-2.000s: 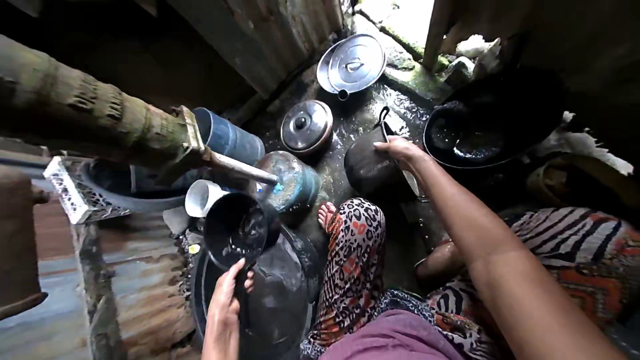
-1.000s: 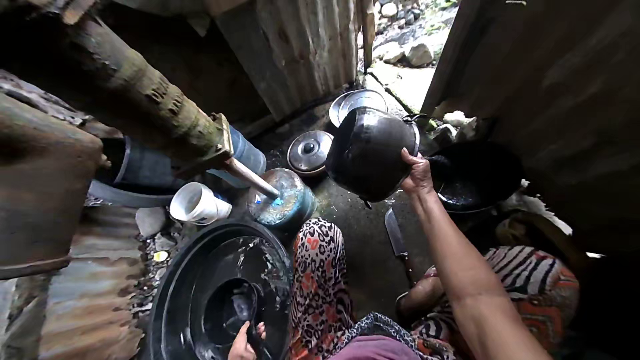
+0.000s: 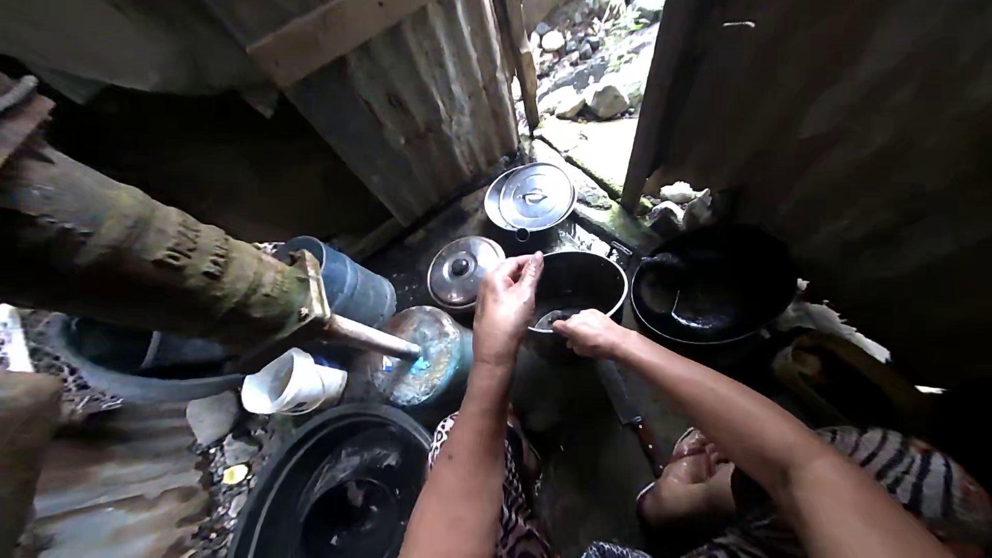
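A dark cooking pot (image 3: 581,283) stands upright on the wet floor, its mouth facing up. My left hand (image 3: 508,298) is raised beside its left rim, fingertips drawn together; whether they hold something small cannot be made out. At the near rim is my right hand (image 3: 593,333), fingers curled by a small shiny, translucent thing (image 3: 552,319); its grip is unclear. Below the pot lies a knife with a wooden handle (image 3: 647,446). A black dipper (image 3: 349,511) rests inside the large black tub (image 3: 260,496) at lower left.
A lidded pot (image 3: 465,271) and metal lids (image 3: 536,198) stand beyond my left hand. To the right is a black wok (image 3: 705,294). A pipe (image 3: 372,337) ends over a blue container (image 3: 422,360); a white pail (image 3: 291,384) and blue bucket (image 3: 360,291) stand nearby.
The pot, held up and tilted by my right hand a second ago, now stands on the floor. My left hand has left the dipper in the tub and moved up to the pot.
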